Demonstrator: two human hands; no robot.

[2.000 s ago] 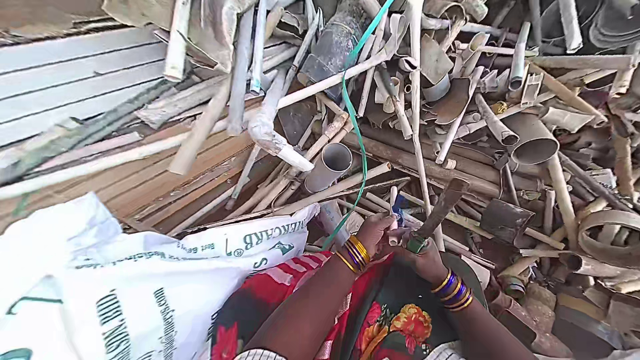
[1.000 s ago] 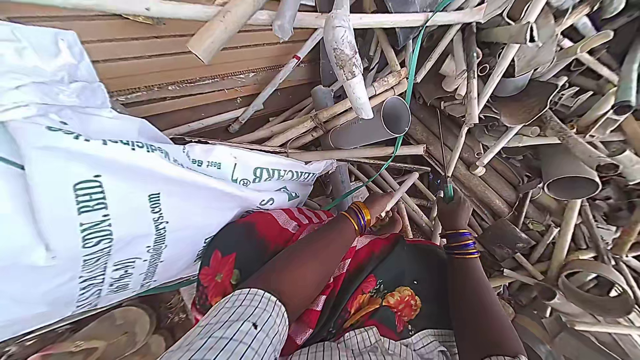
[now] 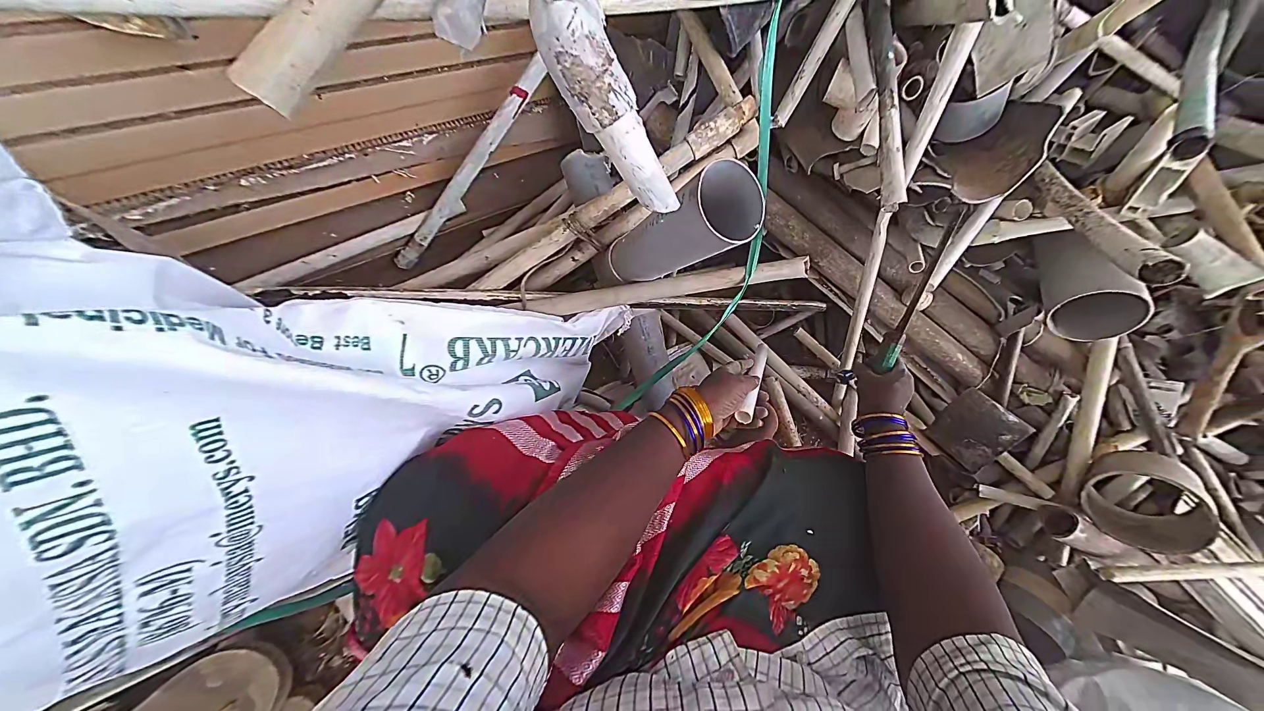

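Note:
My left hand [image 3: 731, 393] grips a short white plastic pipe piece [image 3: 752, 383] that stands up out of the fist above my lap. My right hand [image 3: 882, 388], a little to the right, is closed around the green handle of a long-bladed knife [image 3: 926, 281], its dark narrow blade pointing up and away. The blade and the pipe piece are apart. A small dark blue thing shows beside my right fist; I cannot tell what it is. Both wrists wear bangles. Red and black floral cloth [image 3: 632, 533] covers my lap.
A white printed woven sack [image 3: 286, 425] lies at the left. Scrap plastic pipes are heaped ahead and to the right, among them a wide grey pipe [image 3: 691, 222] and a cut ring [image 3: 1150, 502]. A green strap [image 3: 755, 237] hangs across them. Brown ribbed panels [image 3: 247, 109] lie upper left.
My hands, close together two seconds ago, are now apart, with the knife to the right of the pipe piece. The view has swung strongly toward the sack.

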